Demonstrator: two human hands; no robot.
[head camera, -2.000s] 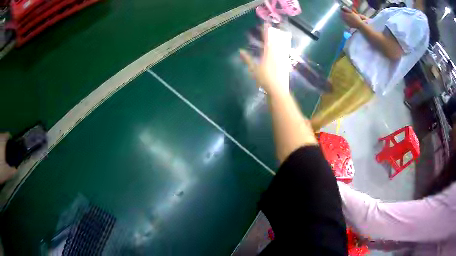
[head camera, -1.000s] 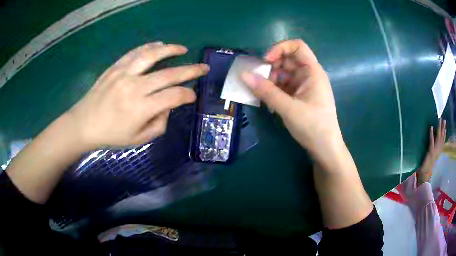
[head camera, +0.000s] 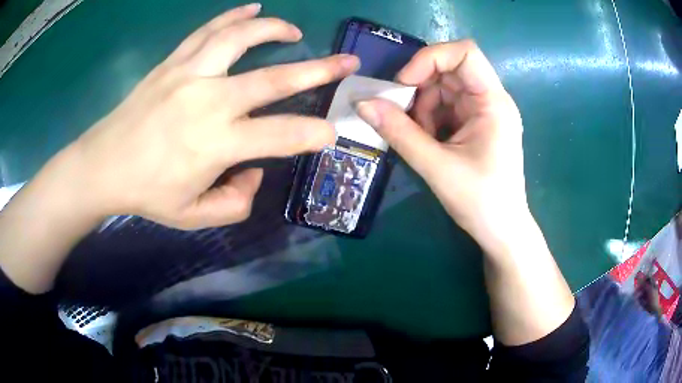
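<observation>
An open phone assembly (head camera: 340, 187) lies on the green bench in front of me, tilted slightly, with its bare circuit board at the near end. A white piece (head camera: 366, 105) lies over the phone's middle. My right hand (head camera: 456, 135) pinches the white piece's right side between thumb and fingers. My left hand (head camera: 202, 127) is spread over the phone's left edge, fingers apart. Its fingertips are at the left side of the white piece; whether they press on it I cannot tell.
Shiny die-cut sheets with dark rectangles (head camera: 194, 250) lie under and near my left hand. The green bench (head camera: 553, 149) has a pale dividing strip (head camera: 630, 142) on the right. A person's blue clothing (head camera: 621, 333) and a red stool (head camera: 658, 284) are at lower right.
The phone is tilted more and sits further up in view. The white piece now covers its middle more squarely. My left hand has moved right and up. The pink-sleeved arm at right is gone.
</observation>
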